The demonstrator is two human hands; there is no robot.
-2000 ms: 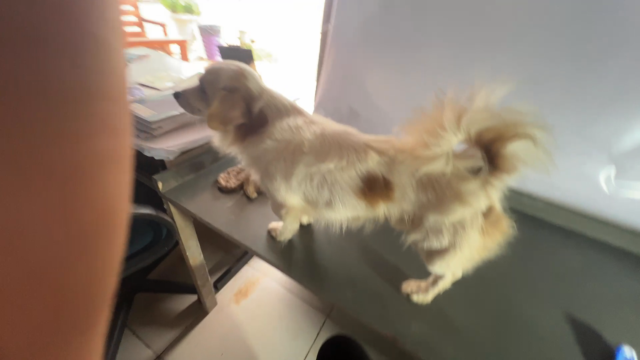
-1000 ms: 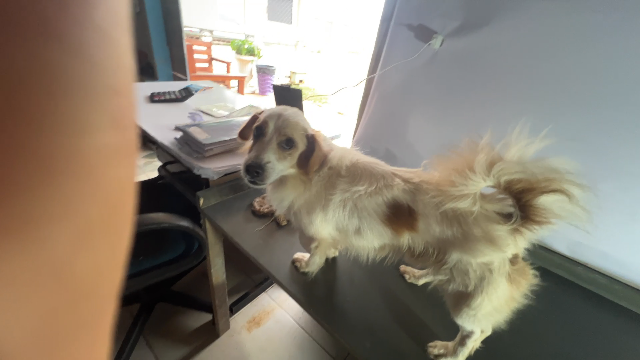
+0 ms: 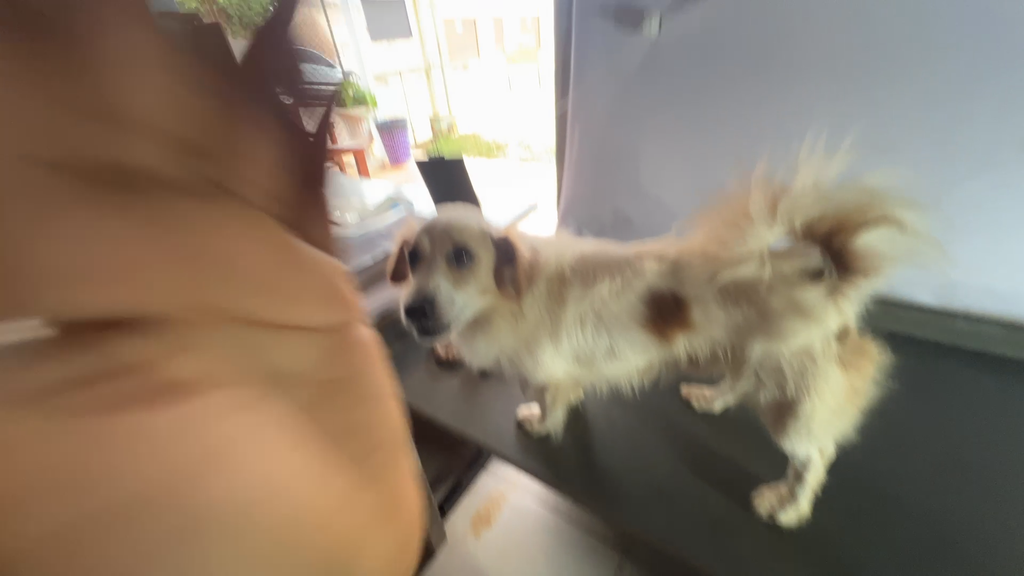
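Note:
Blurred skin, which looks like my left hand point(image 3: 208, 384), fills the left side of the view very near the camera. Its fingertips cannot be made out, nor whether it holds anything. Beyond it a cream, long-haired dog point(image 3: 592, 312) with brown ears and a brown flank patch stands on a dark tabletop point(image 3: 656, 496). The dog's head faces the camera, and its bushy tail curls up at the right. No contact between hand and dog can be made out. My right hand is out of view.
A patterned object point(image 3: 446, 354) lies beside the dog's front end. Behind the dog are papers point(image 3: 368, 216) and a dark upright panel point(image 3: 448, 182). A pale wall point(image 3: 768, 104) borders the table. Outside the bright doorway stand a purple basket point(image 3: 394, 141) and a potted plant point(image 3: 354, 93).
The dog has turned its head from facing left to facing the camera. The blurred skin at the left now covers much more of the view and hides the office chair seen earlier.

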